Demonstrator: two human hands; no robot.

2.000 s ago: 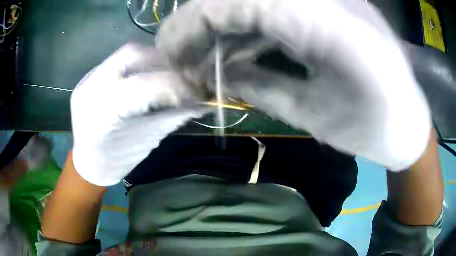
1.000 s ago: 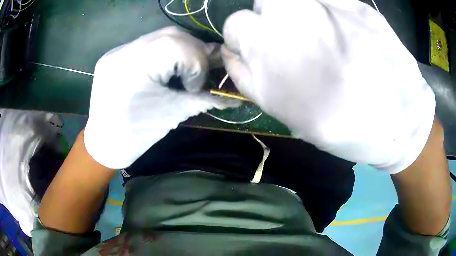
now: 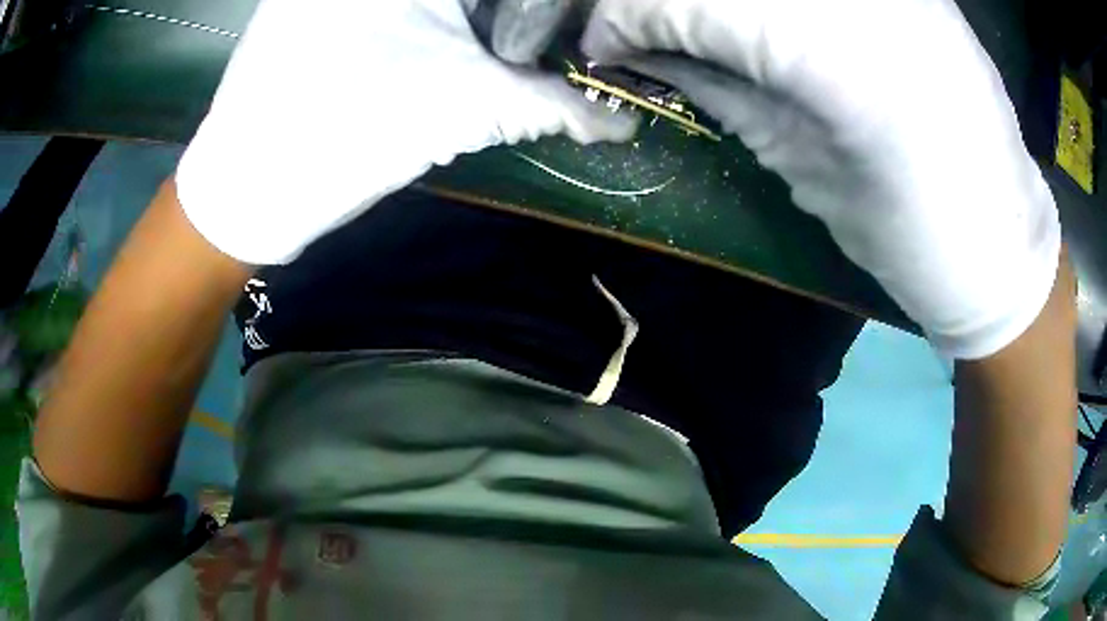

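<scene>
A small circuit board is seen nearly edge-on at the top centre, a tan-yellow strip with small pale parts along it. My left hand, in a white glove, grips the board's left part, with greyed fingertips partly cut off by the top edge. My right hand, also in a white glove, is at the board's right side with its fingers curled around the dark area above it. Both hands hide much of the board. A thin white curved wire lies on the mat below the board.
The dark green bench mat ends in a brownish front edge. A thin pale wire runs across the bench at upper left. A yellow sponge-like rectangle in a dark holder is at right. Small pale specks lie on the mat below the board.
The view has shifted, so the bench and hands sit higher in the picture. The loose white and yellow-green wires have left view. The board now shows more between the hands.
</scene>
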